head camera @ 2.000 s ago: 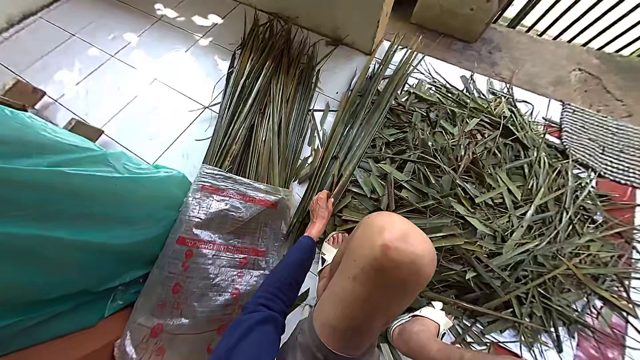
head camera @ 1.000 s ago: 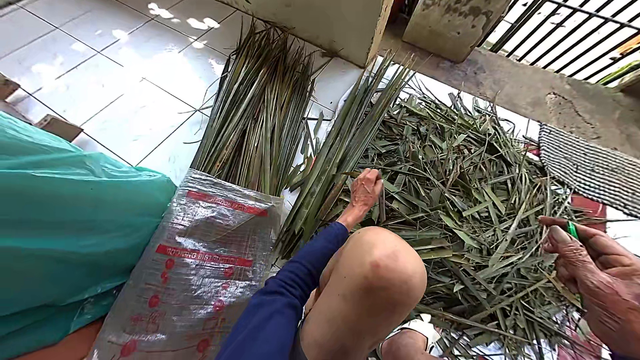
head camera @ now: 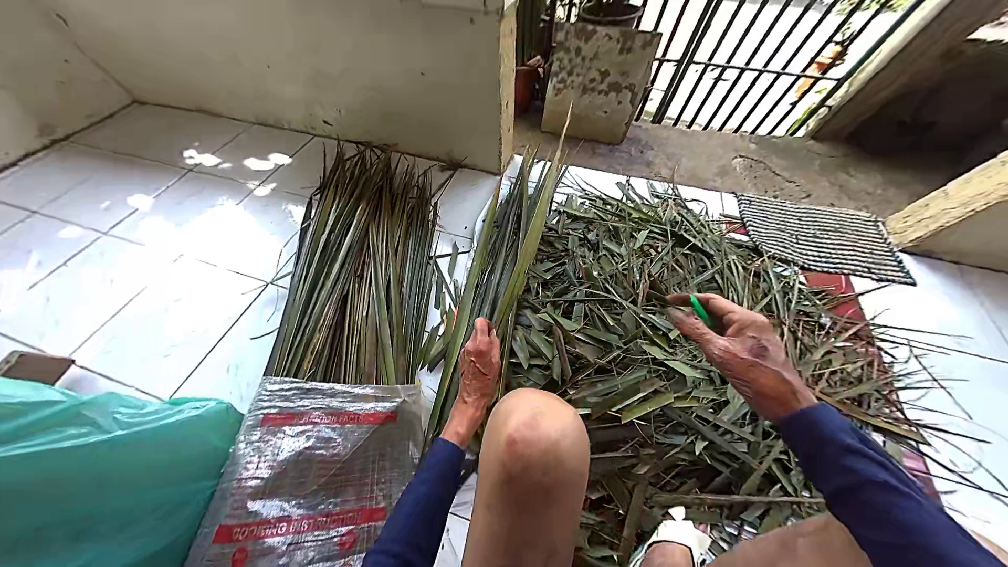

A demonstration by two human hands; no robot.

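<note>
My left hand point(head camera: 479, 364) is closed on the lower part of a narrow bundle of long green leaf strips point(head camera: 516, 236), just beyond my raised knee. To its left lies a thicker bundle of long leaf strips point(head camera: 358, 276), its lower end on a printed plastic sheet point(head camera: 315, 472). Above the pile of short cut leaf pieces point(head camera: 622, 339), my right hand point(head camera: 744, 346) has a small green object point(head camera: 700, 310) between its thumb and fingers. Most of that object is hidden, so its kind cannot be told.
A green plastic bag point(head camera: 102, 480) stands at the lower left, near a brown block point(head camera: 35, 367). A striped mat point(head camera: 823, 236) lies beyond the pile at the right. A low wall point(head camera: 315, 71), a concrete block point(head camera: 598, 83) and a metal gate point(head camera: 732, 71) border the far side.
My right hand, out of view two seconds ago, came in at the right edge and is now over the pile with the green object. My left hand has gone from over the pile onto the narrow bundle.
</note>
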